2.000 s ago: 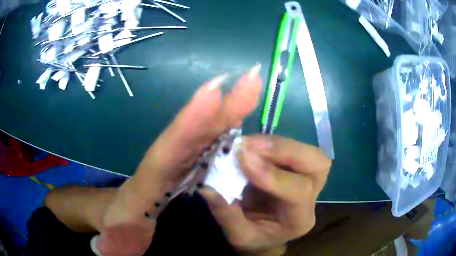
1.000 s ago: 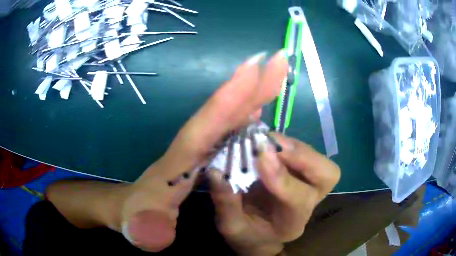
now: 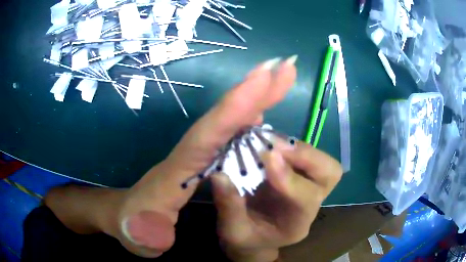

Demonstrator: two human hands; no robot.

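My left hand [image 3: 204, 138] is blurred, with its fingers stretched up to the right and its thumb low at the left. It lies against a bunch of flagged rods [image 3: 242, 158], and I cannot tell whether it grips any of them. My right hand [image 3: 286, 194] pinches the bunch from the right and below. The dark round rod ends fan out in a row towards me, with white flags behind and between them. The far ends of the rods are hidden behind my left hand.
A pile of flagged rods [image 3: 130, 43] lies at the upper left. The green cutter [image 3: 323, 94] and steel ruler [image 3: 344, 120] lie beyond my right hand. A clear box of white-flagged pieces [image 3: 414, 148] and clear bags [image 3: 403, 41] are at the right. A cardboard box [image 3: 357, 225] is below the bench edge.
The bunch has fanned out and its dark ends have turned towards me. My hands stay together around it. The view has shifted, so the pile and cutter appear further right and lower.
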